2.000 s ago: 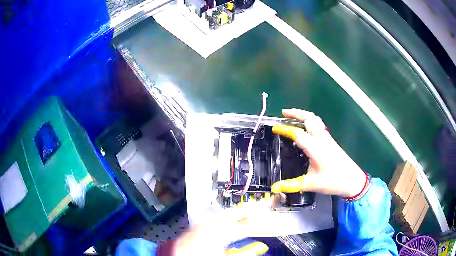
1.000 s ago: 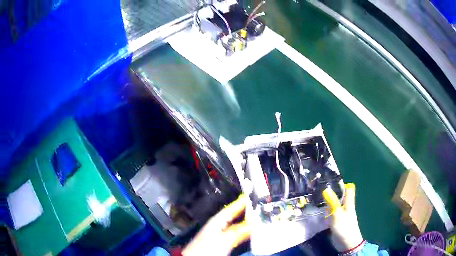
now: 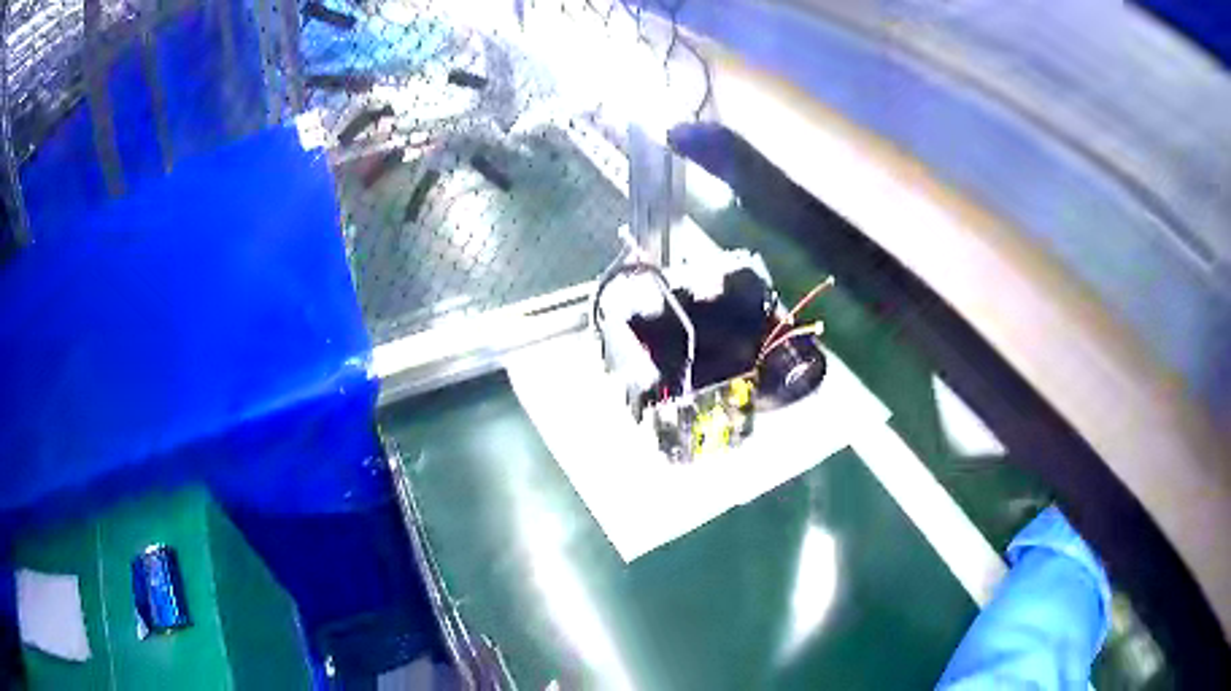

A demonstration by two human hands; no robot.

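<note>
An open electronic unit (image 3: 709,354) sits on a white sheet (image 3: 635,500) on the dark-green conveyor. It has a white shell, a black inside, yellow parts along the near edge, a round black part at the right corner and thin wires looping above. A blue sleeve (image 3: 1033,607) shows at the lower right, apart from the unit. My right hand cannot be made out at its end. My left hand is out of the picture. No hand touches the unit.
A green-topped box (image 3: 122,661) with a dark blue packet (image 3: 159,590) and white paper (image 3: 51,614) is lower left. Blue sheeting (image 3: 176,311) rises behind it. A metal post (image 3: 656,196) and mesh (image 3: 446,257) stand beyond the unit. A white piece (image 3: 965,419) lies right.
The view has moved toward the farther unit, which is now central. The nearer unit and both hands that were around it are out of view. Only a blue sleeve shows at the right.
</note>
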